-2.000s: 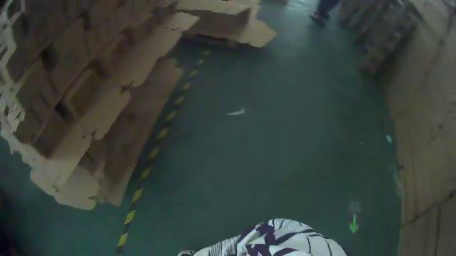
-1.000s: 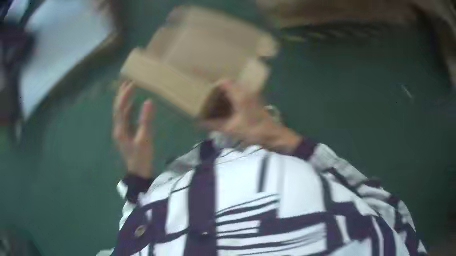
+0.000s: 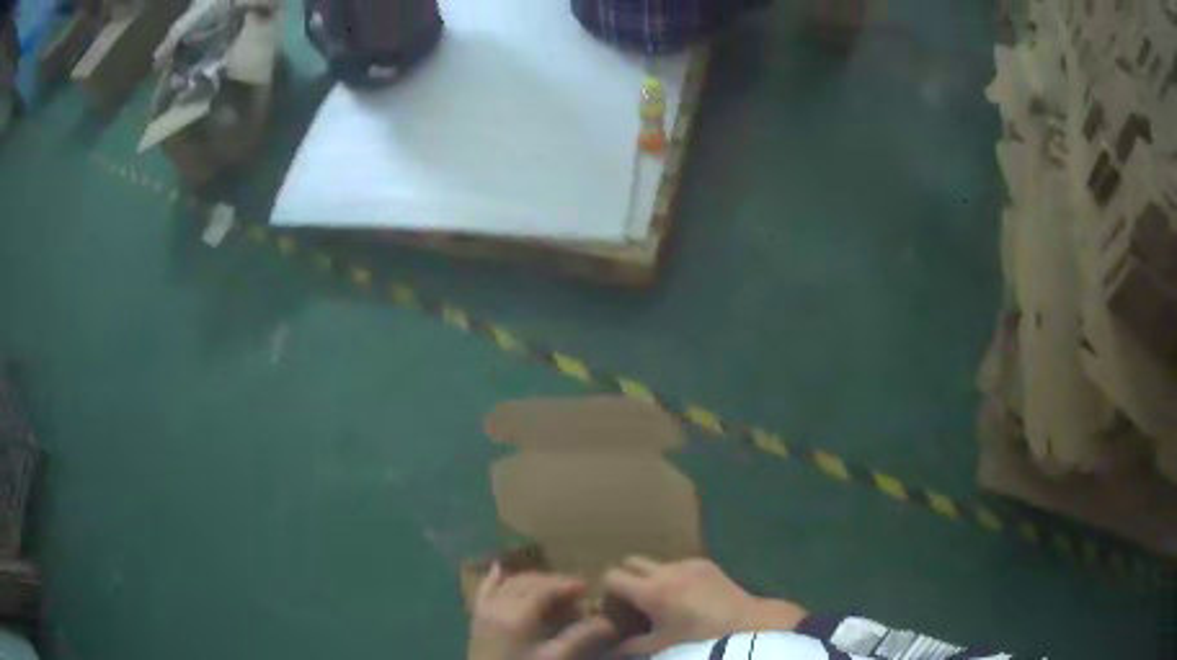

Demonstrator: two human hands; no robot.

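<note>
A brown cardboard mailer box [image 3: 596,503] is held low in front of me, over the green floor. Its lid panel and rounded tuck flap stick out away from me. My left hand [image 3: 529,612] is on the near left part of the box, by a small folded side panel. My right hand [image 3: 678,603] grips the near right part, fingers bent inward. The two hands are close together, and the near part of the box is mostly hidden under them.
A white sheet on a low base [image 3: 465,155] lies ahead, with parts of people at its far edge and a small yellow-orange bottle [image 3: 652,119] on it. Stacked brown boxes [image 3: 1071,258] stand at right. Yellow-black tape [image 3: 568,366] crosses the floor. An open carton [image 3: 220,110] stands upper left.
The view has turned to the white sheet. The box now lies lower, lid pointing away from me. My left hand, apart from the box one second ago, is now on it.
</note>
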